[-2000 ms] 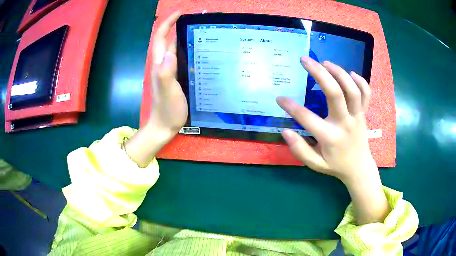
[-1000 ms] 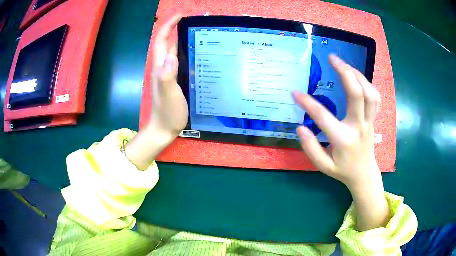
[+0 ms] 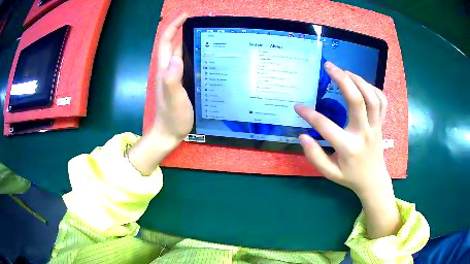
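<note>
A black-framed tablet (image 3: 227, 126) lies flat on a red foam tray (image 3: 232, 160). Its lit screen shows a pale system settings window (image 3: 227, 82) over a blue swirl desktop. A white barcode label (image 3: 195, 138) is at its lower left corner. My left hand (image 3: 172, 98) rests along the tablet's left edge, fingers up beside the frame; whether it grips the edge cannot be told. My right hand (image 3: 350, 129) is over the screen's right part, fingers apart, index fingertip at the window's lower right. Whether it touches the glass is unclear.
At the left, stacked red foam trays (image 3: 77, 77) carry dark tablets (image 3: 38, 69). The glossy dark green bench (image 3: 247, 206) runs under everything. Grey floor with a yellow line (image 3: 28, 209) shows at the lower left. Dark blue cloth (image 3: 446, 250) is at the lower right.
My right hand moved right between the two earlier frames, then slightly back left. The settings window's text has scrolled compared with the oldest frame. My left hand has stayed in place.
</note>
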